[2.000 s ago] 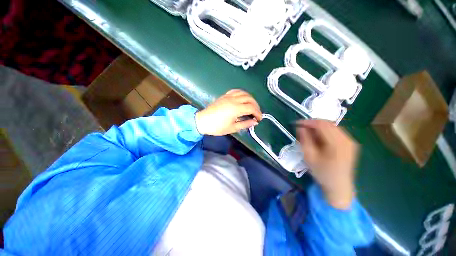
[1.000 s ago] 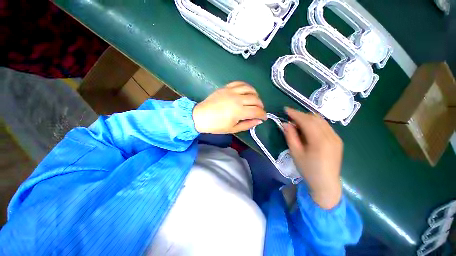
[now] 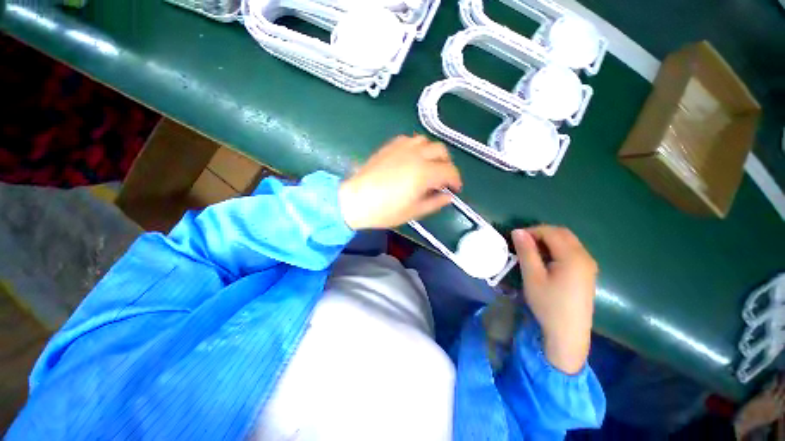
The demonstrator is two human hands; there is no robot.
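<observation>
A white plastic loop-shaped housing point(image 3: 482, 251) lies at the bench's near edge, its round disc end toward the lower right. My left hand point(image 3: 404, 183) grips its rounded end, and the fingers hide that end. My right hand point(image 3: 557, 288) is at the disc end, with thumb and fingers close to the housing's corner. Whether the right fingertips touch it or pinch something small cannot be told.
Stacked white housings point(image 3: 531, 144) lie in overlapping rows beyond my hands, with another stack point(image 3: 368, 39) further left. An open brown parts box point(image 3: 638, 157) with clear plastic inside stands at right. More loops point(image 3: 761, 329) lie far right. A floor carton point(image 3: 163, 175) is below the bench edge.
My right hand has moved from over the loop's middle down to its disc end, so the disc now shows fully. My left hand still holds the rounded end. The camera view has shifted.
</observation>
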